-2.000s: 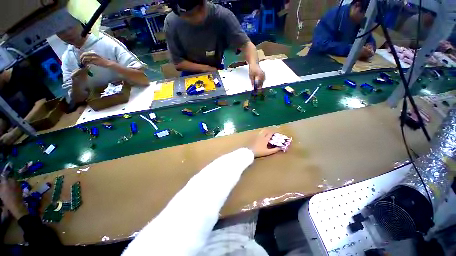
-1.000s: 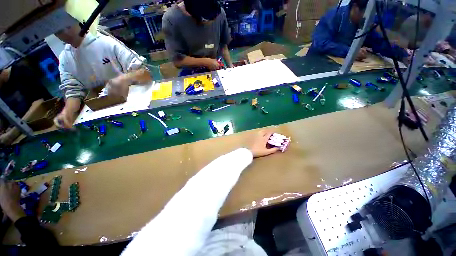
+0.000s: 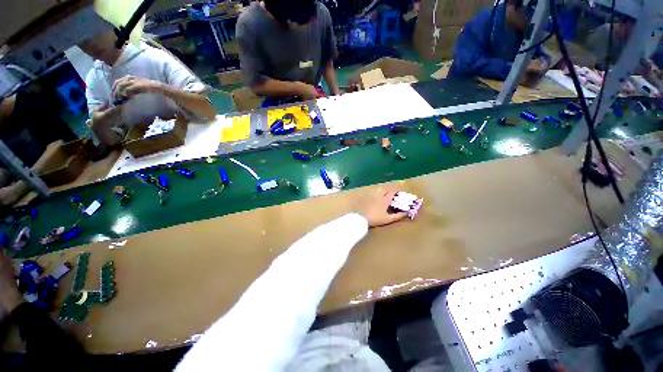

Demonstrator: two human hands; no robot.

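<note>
My left hand (image 3: 381,208), in a white fluffy sleeve from the lower left, rests on the brown-paper strip (image 3: 312,269). Its fingers and thumb are around a small cluster of pink-and-white units (image 3: 407,204), with dark patches beside the fingers. The palm side is hidden, and I cannot tell how many units there are. My right hand is not in view.
A green belt (image 3: 291,171) with blue battery subassemblies runs behind. Green circuit boards (image 3: 107,282) lie left. A perforated plate (image 3: 487,309), round black duct inlet (image 3: 581,309) and silver hose (image 3: 640,218) are lower right. Several people sit across; an arm shows far left.
Subassemblies on the belt have shifted right. My left hand and the pink-and-white units have stayed in place. The grey-shirted person's arm has drawn back from the belt.
</note>
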